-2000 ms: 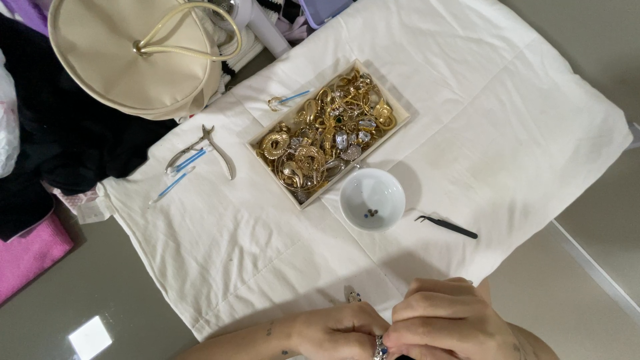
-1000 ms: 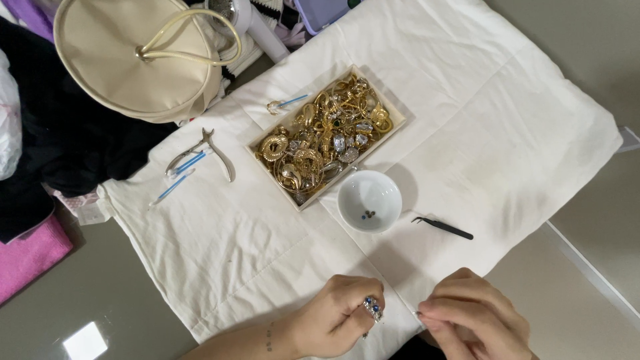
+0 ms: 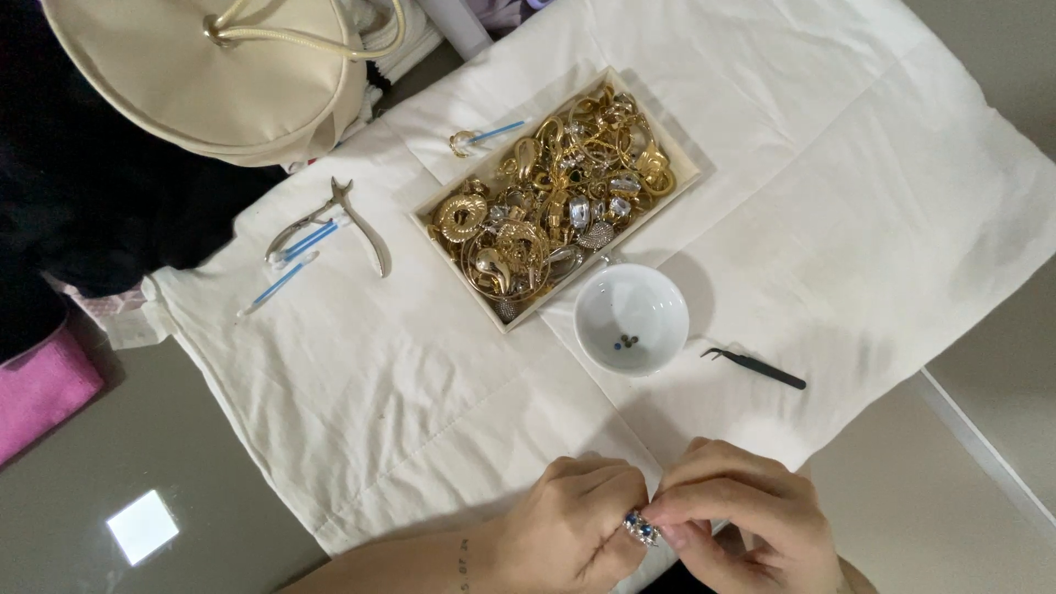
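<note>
A silver-coloured piece of jewellery with blue stones [image 3: 641,529] is gripped in my left hand [image 3: 582,520], at the lower middle. My right hand [image 3: 742,516] touches its right edge with thumb and forefinger; whether a tiny thing sits between those fingertips is hidden. Above the hands stands a white bowl [image 3: 631,297] with several small dark and blue beads or stones [image 3: 627,341] at its bottom. Black bent-tip tweezers [image 3: 761,368] lie to the right of the bowl. A shallow cream tray [image 3: 470,289] full of gold and silver-coloured jewellery [image 3: 561,206] is up and left of the bowl.
Metal nippers [image 3: 340,198] and blue-stemmed cotton swabs [image 3: 285,276] rest on the white cloth [image 3: 396,388] at left. Another swab [image 3: 499,130] and a gold-coloured ring or earring [image 3: 460,144] are above the tray. A cream drawstring bag [image 3: 206,91], black fabric [image 3: 107,206] and pink fabric [image 3: 45,392] occupy the left side.
My hands were together two seconds ago and apart one second ago; now my right hand is back against the jewellery in my left hand.
</note>
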